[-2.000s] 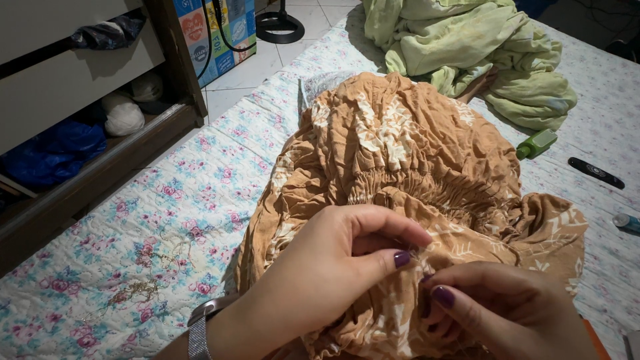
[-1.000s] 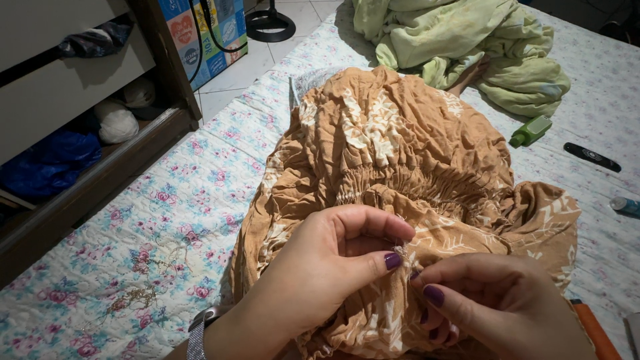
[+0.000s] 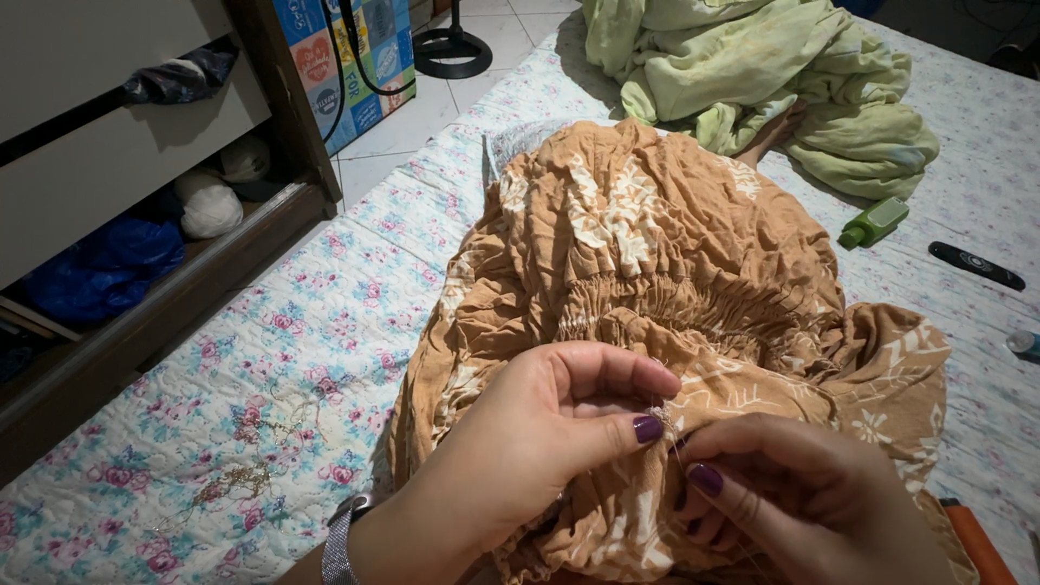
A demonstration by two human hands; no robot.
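Observation:
A brown garment with a cream leaf print [image 3: 699,219] lies bunched in front of me, with gathered elastic across its middle. My left hand [image 3: 569,414] pinches a frayed bit of pale thread or fabric edge [image 3: 662,418] between thumb and fingertips. Close beside it on the right, my right hand [image 3: 780,479] has thumb and forefinger brought together at a thin thread [image 3: 678,455]. Whether a needle is between those fingers cannot be made out. The other fingers of my right hand are curled at the cloth.
A floral quilted bedcover [image 3: 325,325] carries loose thread bits [image 3: 236,483]. Farther back are a green blanket [image 3: 731,65] with a person's foot [image 3: 772,134], a green bottle [image 3: 873,222] and a black remote-like device [image 3: 975,265]. An orange object [image 3: 987,540] lies at lower right; an open drawer unit [image 3: 284,219] stands left.

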